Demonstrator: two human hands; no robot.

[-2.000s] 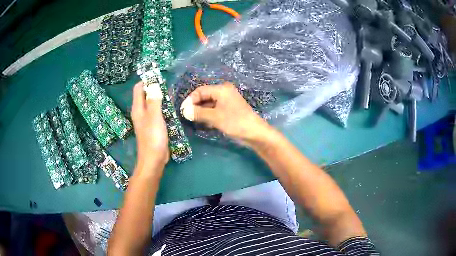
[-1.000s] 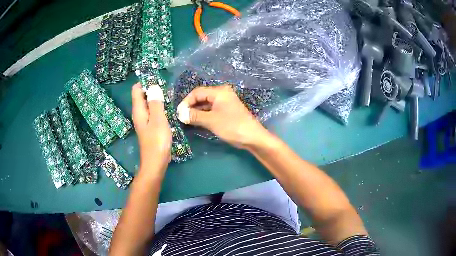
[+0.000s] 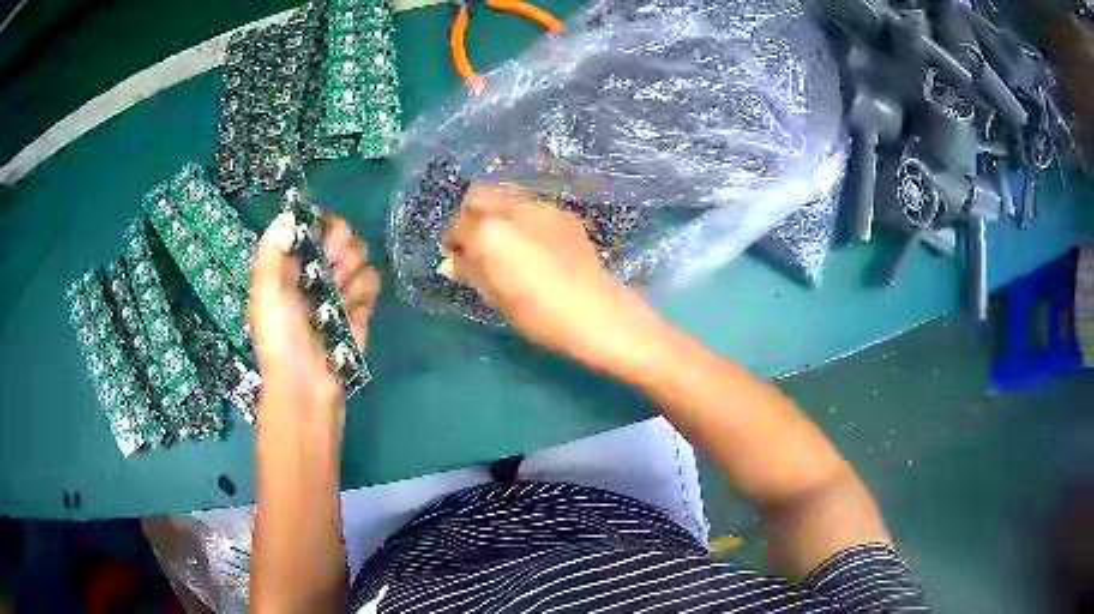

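Note:
My left hand (image 3: 300, 300) holds a narrow circuit board strip (image 3: 322, 294), tilted on its edge between thumb and fingers, with a white cover on the thumb. My right hand (image 3: 510, 252) is over the small dark components (image 3: 434, 206) at the mouth of the clear plastic bag (image 3: 708, 108). Its fingers are bent together and blurred, with a pale cover at a fingertip. Whether a component is between them cannot be told.
Waiting board strips (image 3: 168, 330) fan out at left. More board strips (image 3: 270, 96) lie at the far edge beside orange-handled pliers (image 3: 460, 50). Grey plastic housings (image 3: 918, 192) are heaped at far right, above a blue bin (image 3: 1038, 324).
My left hand has moved left with the strip, which is now turned on its edge and clear of the strips at the top. My right hand has moved slightly up and right over the components.

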